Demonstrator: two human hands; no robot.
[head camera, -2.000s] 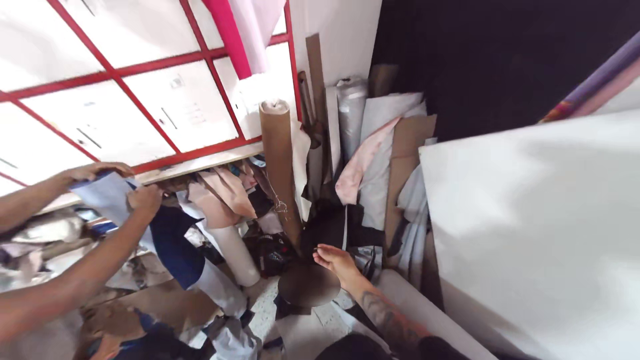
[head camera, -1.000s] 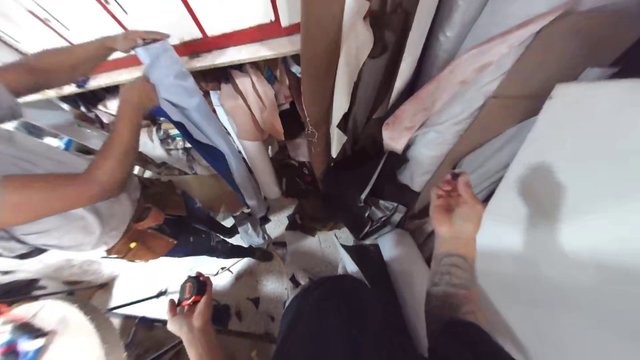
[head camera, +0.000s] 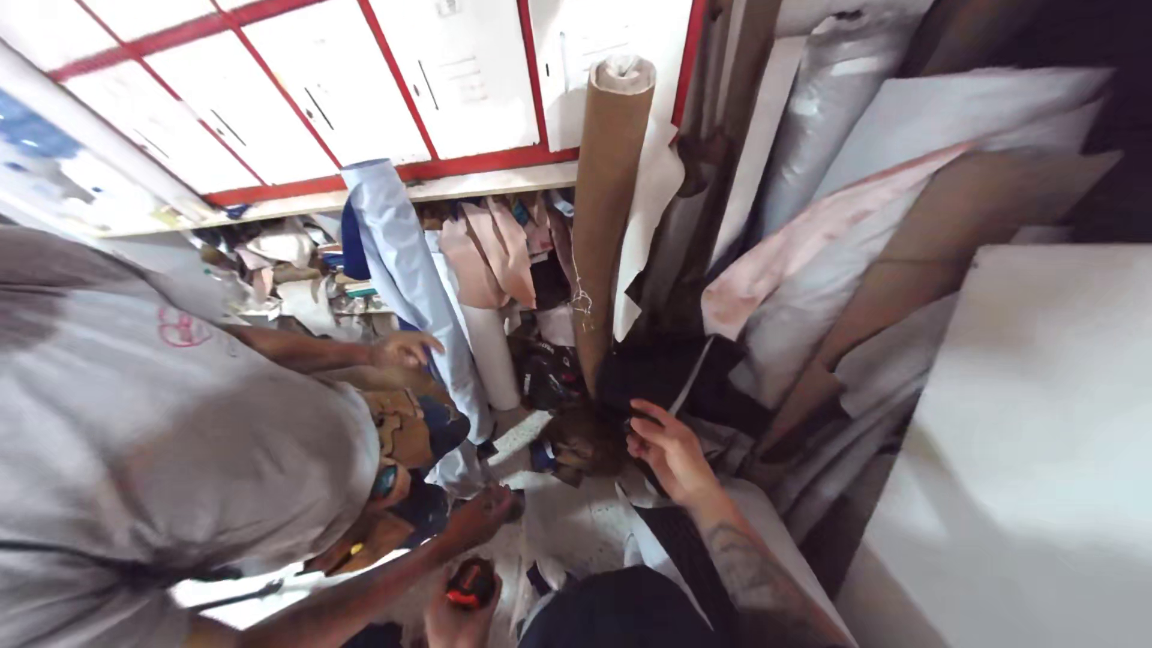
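My left hand (head camera: 461, 616) holds a black and red tape measure (head camera: 472, 583) at the bottom of the head view. My right hand (head camera: 668, 453) is raised right of centre, its fingers curled at a small dark thing too unclear to name. Behind it, a dark material (head camera: 670, 382) lies at the foot of the standing rolls. A brown roll (head camera: 614, 207) leans upright against the shelf edge. Left of it, a light blue roll (head camera: 409, 261) stands tilted, close to a co-worker's hand (head camera: 405, 349). The co-worker's other hand (head camera: 486, 511) hangs low near my left hand.
White cabinets with red frames (head camera: 468, 81) stand above a shelf of folded pieces (head camera: 297, 270). Material rolls and sheets (head camera: 828, 117) lean at the right, beside a large white board (head camera: 1035, 405). The co-worker's torso (head camera: 180, 405) fills the left. Scraps lie on the floor.
The co-worker had both hands at the top of the light blue material; now both are lower and the roll leans at the shelf. My left hand, unseen two seconds ago, is in view with the tape measure.
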